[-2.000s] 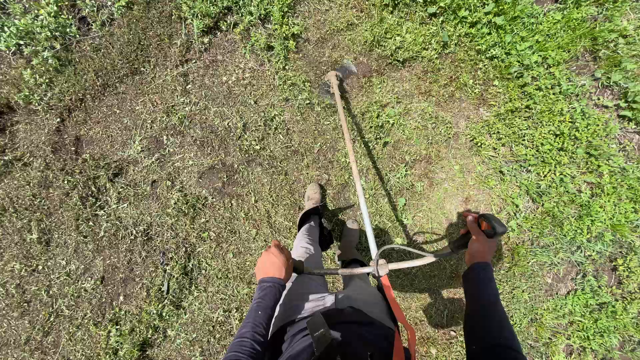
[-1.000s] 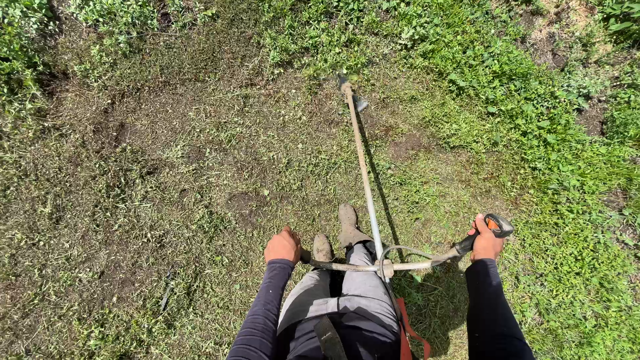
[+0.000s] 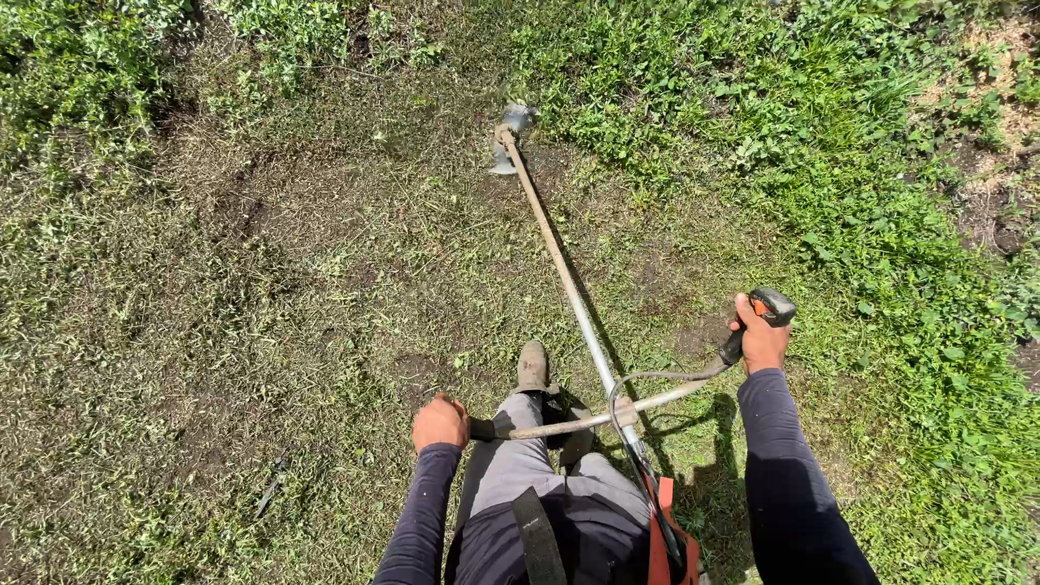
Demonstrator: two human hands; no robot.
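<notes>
My left hand [image 3: 440, 422] is closed around the dark grip at the left end of the handlebar of a brush cutter [image 3: 569, 288]. My right hand [image 3: 760, 335] grips the black and orange control handle [image 3: 772, 308] at the bar's right end. The long metal shaft runs forward from my waist and slants to the left. At its far end, the cutting head [image 3: 510, 136] is blurred, low over the ground beside uncut green weeds. A cable loops from the right handle to the shaft. An orange guard or strap part [image 3: 662, 528] hangs by my right hip.
Short cut grass and clippings [image 3: 341, 309] cover the ground around my boot [image 3: 533, 367]. Taller green weeds [image 3: 861, 211] grow on the right and along the top. A thin dark object [image 3: 270, 491] lies in the grass at lower left.
The shaft has swung so that the cutting head lies farther left of my body than a second ago. Both hands have stayed on the handlebar. One boot has moved forward, the other back.
</notes>
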